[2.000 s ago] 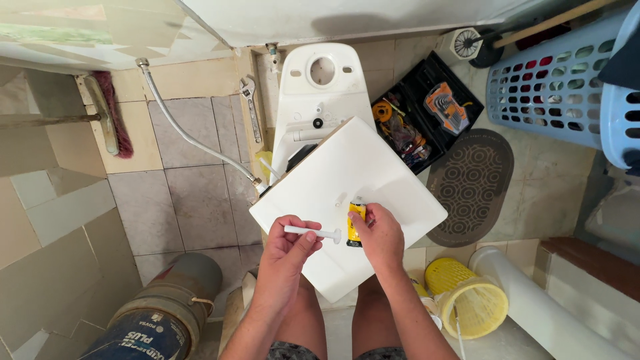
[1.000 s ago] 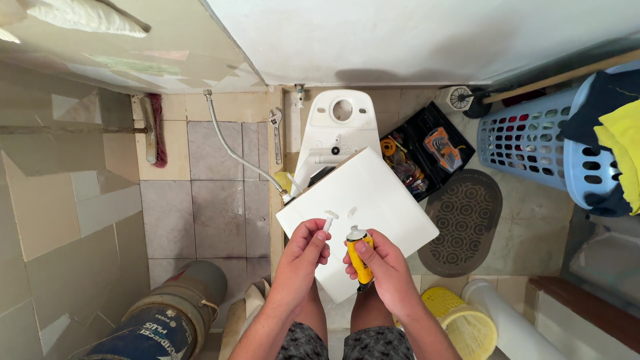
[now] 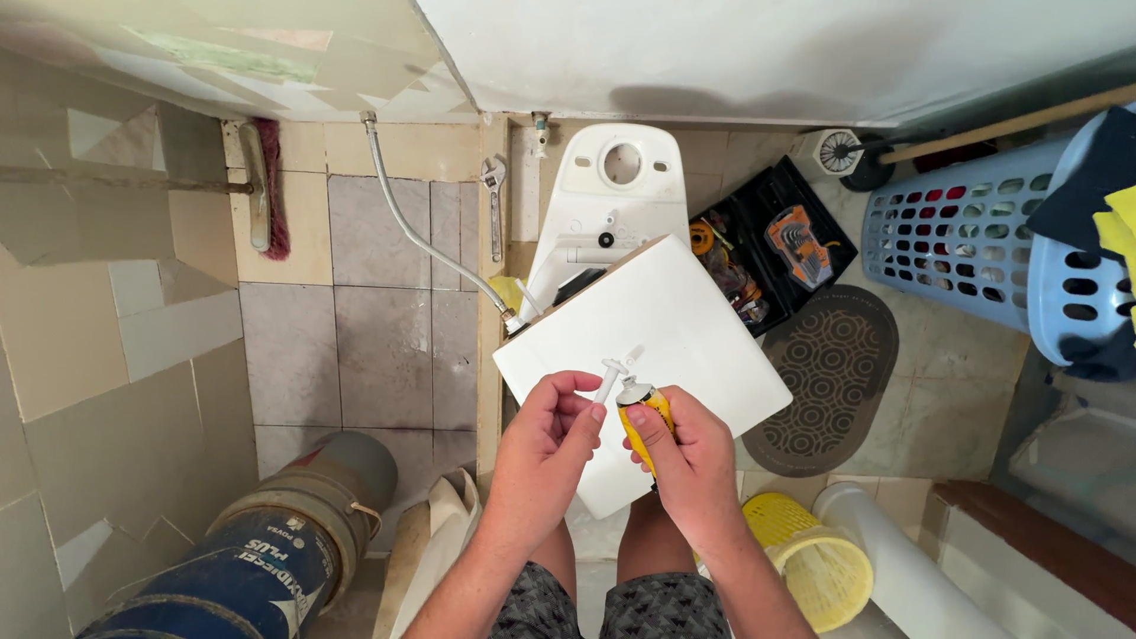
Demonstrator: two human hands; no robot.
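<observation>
My left hand (image 3: pixel 555 453) holds a small white plastic bolt (image 3: pixel 609 380) upright between thumb and fingers, its flat head at the top. In my right hand (image 3: pixel 688 457) is a yellow tube (image 3: pixel 652 417) with a metal nozzle, tilted toward the bolt head; whether they touch, I cannot tell. Both hands are over a white ceramic tank (image 3: pixel 657 311) lying across my lap area. A braided hose (image 3: pixel 413 235) joins the tank's left corner. Behind it stands a white toilet bowl (image 3: pixel 572 195) with a round hole at its back.
An adjustable wrench (image 3: pixel 493 209) lies on the ledge at left. At right are an open black toolbox (image 3: pixel 803 293), a dark oval mat (image 3: pixel 821 390) and a blue laundry basket (image 3: pixel 963 240). A blue bucket (image 3: pixel 257 568) is at lower left, a yellow basket (image 3: pixel 825 577) at lower right.
My right hand has turned the yellow tube so its nozzle points up and toward the bolt. The bolt, lying sideways two seconds ago, is now held upright in my left hand.
</observation>
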